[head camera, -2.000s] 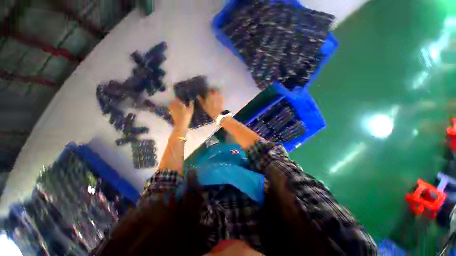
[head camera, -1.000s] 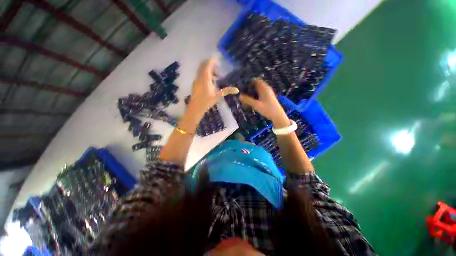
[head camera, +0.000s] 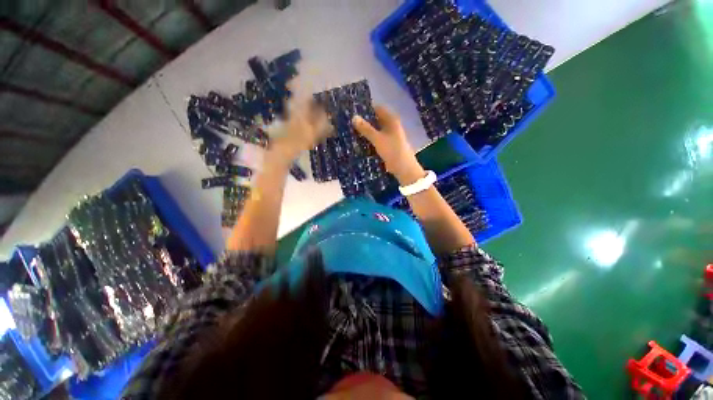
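A dark circuit board panel with rows of small parts lies at the near middle of the white table. My right hand is at its right side, thumb over its top face and fingers at its right edge. My left hand is blurred at the panel's left side; I cannot tell whether it touches the panel. Loose narrow board strips lie in a jumbled pile left of my left hand. A short strip block lies below the pile, partly hidden by my left forearm.
The upper right blue bin holds many dark panels. A lower right blue bin beside my right forearm also holds panels. Blue bins at the left are heaped with panels. Red and blue stools stand on the green floor.
My hands have come down from above the right bins to the panel on the table. The right hand is now at the panel's right side. The view has shifted.
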